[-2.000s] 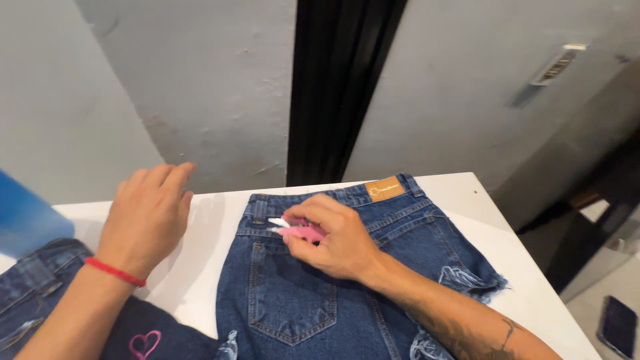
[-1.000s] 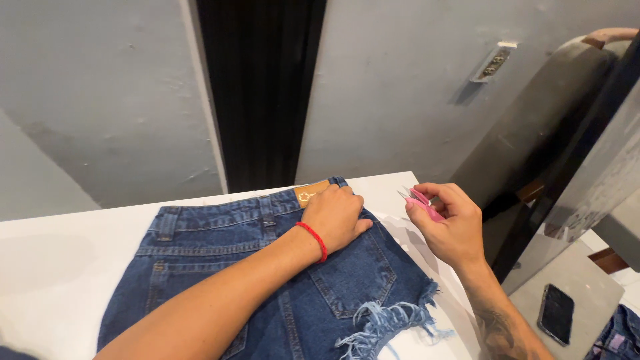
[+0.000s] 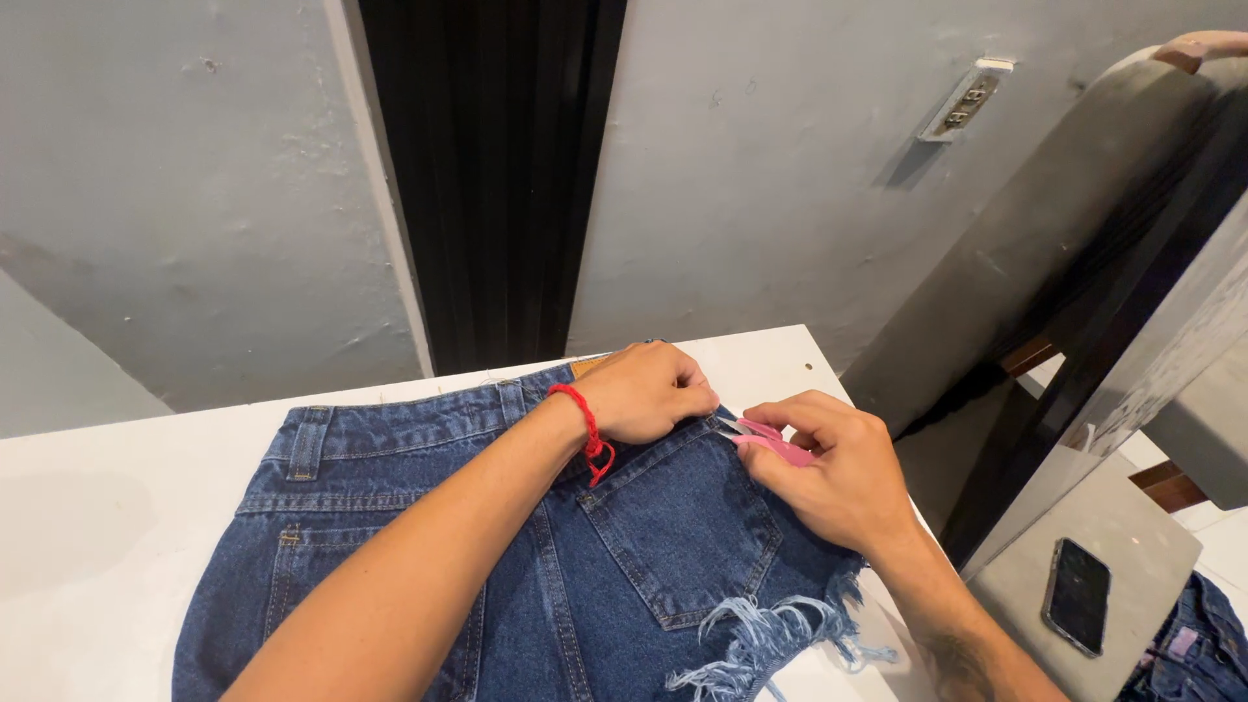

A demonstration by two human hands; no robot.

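Blue denim shorts (image 3: 507,575) with frayed hems lie on a white table, back pockets up. My left hand (image 3: 648,390), with a red cord bracelet (image 3: 588,429) at its wrist, grips the waistband near the right side and covers most of the tan patch (image 3: 588,367). In my right hand (image 3: 829,458) is a pair of small pink thread snips (image 3: 775,442), whose blades point at the denim just beside my left fingertips, above the right pocket. Whether the blades touch a thread cannot be seen.
The white table (image 3: 88,526) backs onto a grey wall with a black vertical panel (image 3: 492,175). A smartphone (image 3: 1077,595) lies on a lower grey surface at the right, with more folded denim (image 3: 1194,643) beside it. A wall socket (image 3: 967,99) is at upper right.
Since one second ago my right hand has brought the pink snips left to the waistband beside my left hand. Two seconds ago the snips were over the left pocket. The view has shifted.
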